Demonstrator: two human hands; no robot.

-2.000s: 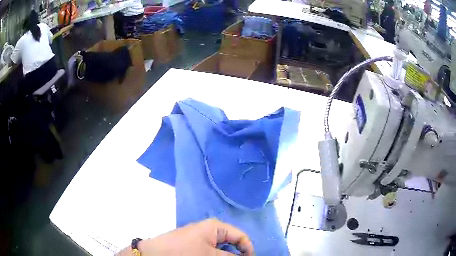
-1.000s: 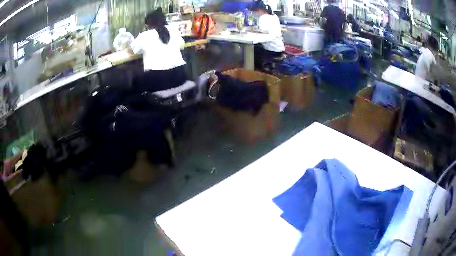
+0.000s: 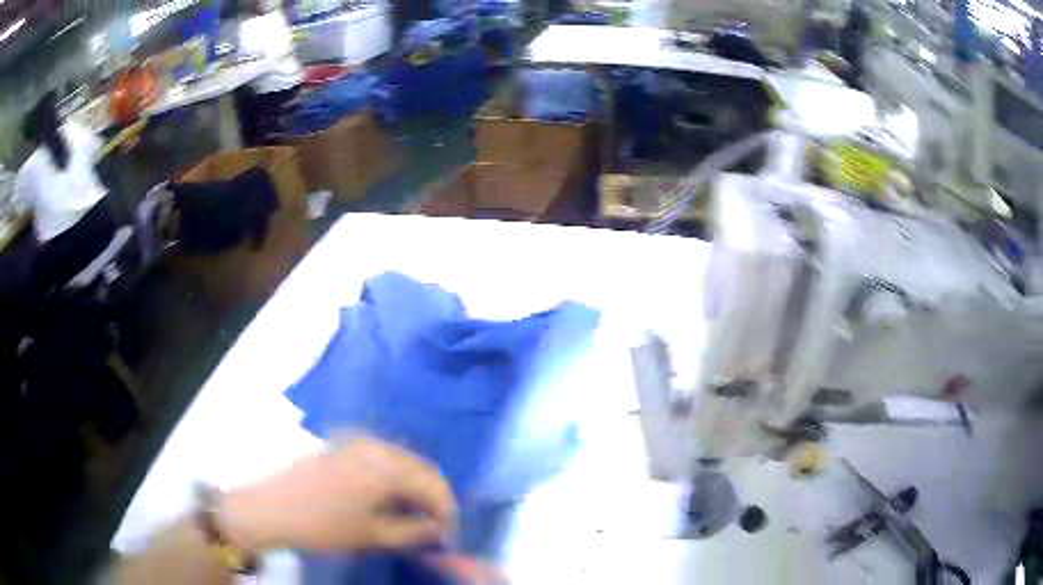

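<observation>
The blue denim garment piece (image 3: 423, 366) lies rumpled on the white table, its darker and paler faces both showing. My left hand (image 3: 343, 497), blurred, with a bracelet at the wrist, is over its near part at the bottom. The fingers are curled and appear closed on the cloth; blur hides the exact grip. A pinkish fingertip-like shape shows beside it at the bottom edge; whose it is, I cannot tell. My right hand is not identifiable.
The off-white sewing machine (image 3: 755, 309) stands right, with the lamp (image 3: 658, 406) beside it. Dark snips (image 3: 872, 523) and a long blurred tool, apparently shears (image 3: 892, 514), lie below the head. Cardboard boxes (image 3: 526, 166) and a seated person (image 3: 63, 177) are beyond the table (image 3: 275, 331).
The view swung left, then back to the table and machine. My left hand, out of view one second ago, shows again. The long shears-like tool now shows across the snips.
</observation>
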